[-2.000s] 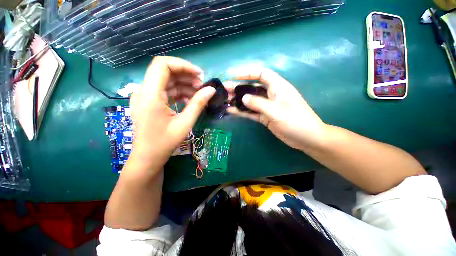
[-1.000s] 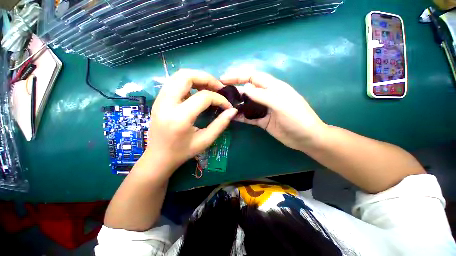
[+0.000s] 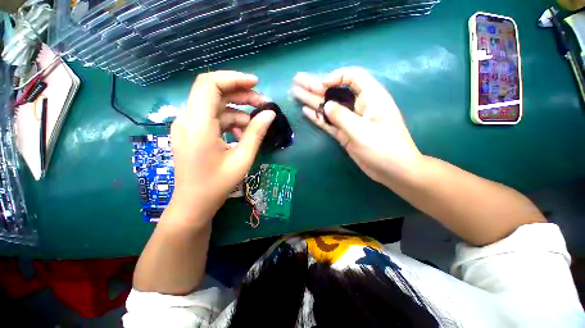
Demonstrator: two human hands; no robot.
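Note:
My left hand (image 3: 215, 138) holds a black rounded housing (image 3: 278, 128) between thumb and fingers, above the green mat. My right hand (image 3: 362, 118) holds a second small dark rounded piece (image 3: 339, 98) between its thumb and fingers, to the right. The two dark pieces are apart. The fingers hide part of each. A green circuit board (image 3: 279, 192) lies below the hands, with thin coloured wires at its left edge. A blue circuit board (image 3: 152, 174) lies left of it, partly hidden by my left hand.
Stacked clear blister trays (image 3: 244, 32) stand at the back. A lit smartphone (image 3: 496, 69) lies at the right. A notebook (image 3: 58, 96) with a dark pen (image 3: 44, 138) lies at the left, by another clear tray (image 3: 11, 192). A black cable (image 3: 117, 106) runs behind the blue board.
The hands came together over the mat and have now moved apart. The left hand went left with the housing, the right hand right and slightly up with its dark piece.

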